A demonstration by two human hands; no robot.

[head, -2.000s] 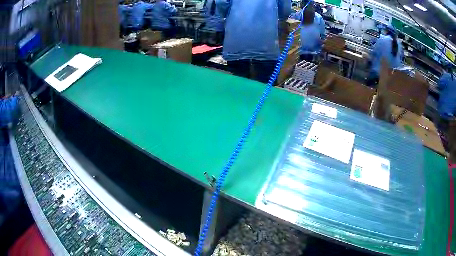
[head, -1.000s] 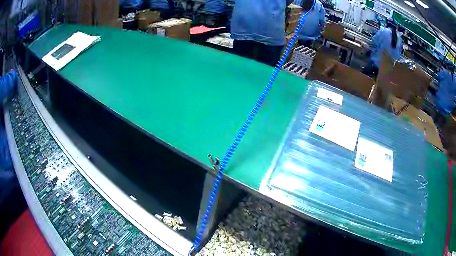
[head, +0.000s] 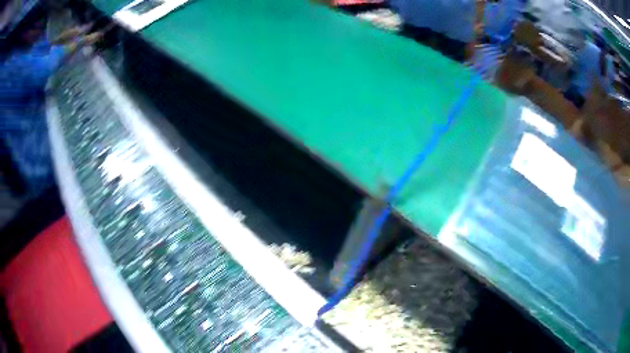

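Neither of my hands is in the picture. A long strip of green circuit boards (head: 166, 241) lies between pale rails in front of me, blurred by motion. Cream connectors (head: 387, 314) are heaped below the shelf at the bottom. A few loose cream parts (head: 291, 257) lie on the ledge left of the heap. The blue cord (head: 432, 141) runs down across the shelf edge to the near rail (head: 200, 214).
A green-matted shelf (head: 297, 76) stands above, with clear trays (head: 532, 227) bearing white labels at the right. A paper (head: 148, 12) lies at its far left end. A red surface (head: 55, 289) is at lower left. Blue-clothed people (head: 27, 117) show at left and behind the shelf, blurred.
The view has tilted down and turned left, so the shelf, cord and trays appear shifted right. More of the boards and red surface shows. The picture is more blurred.
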